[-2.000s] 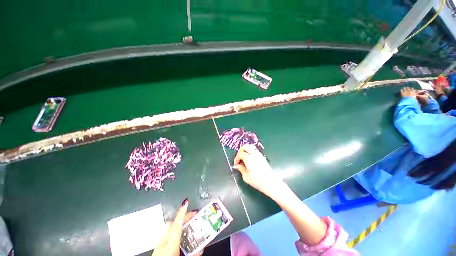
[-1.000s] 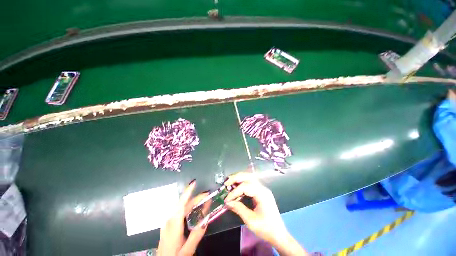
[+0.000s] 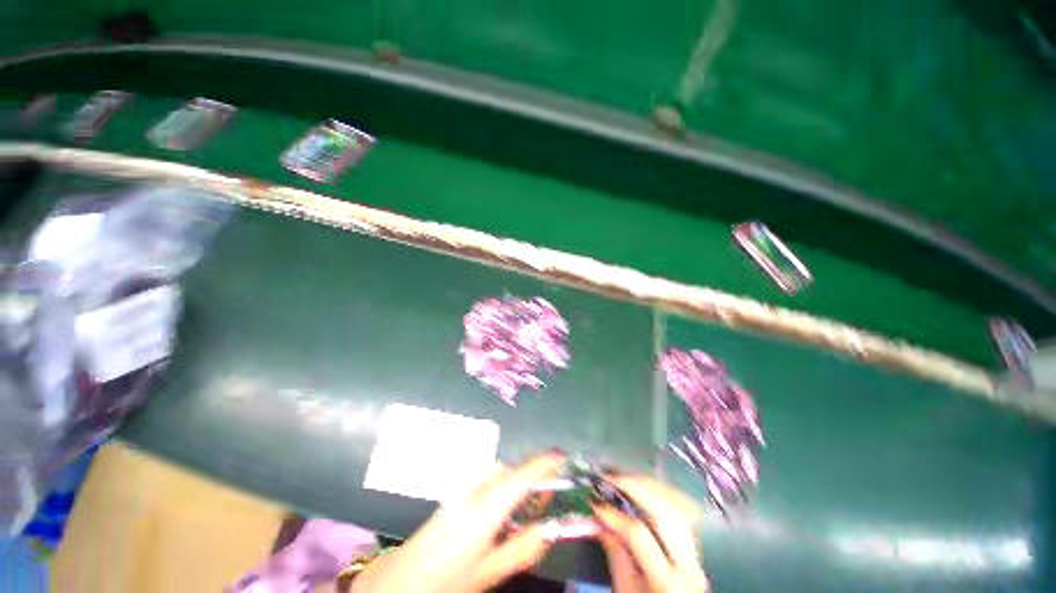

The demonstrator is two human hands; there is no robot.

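Observation:
A partly assembled phone unit (image 3: 567,506) with a pink rim and some green inside is held between both hands near the bench's front edge. My left hand (image 3: 492,527) grips its left end. My right hand (image 3: 654,527) is on its right end, fingers over the upper edge. The hands and unit are blurred, and fingers hide much of the rim. Whether a small strip is in my right fingers cannot be seen. The left pile of strips (image 3: 514,345) lies beyond the white sheet (image 3: 432,453). The right pile of strips (image 3: 718,419) lies past the bench seam.
The conveyor belt (image 3: 521,214) carries several spaced units, one at the right (image 3: 772,257) and one at the left (image 3: 328,152). A worn edge rail (image 3: 510,249) divides it from the bench. Clear plastic bags (image 3: 116,313) lie at the left, above a cardboard box (image 3: 162,527).
The view has swung left, bringing the bags and box into view. The right hand has moved from the right pile to the unit since the earliest frame. Both hands stay on the unit.

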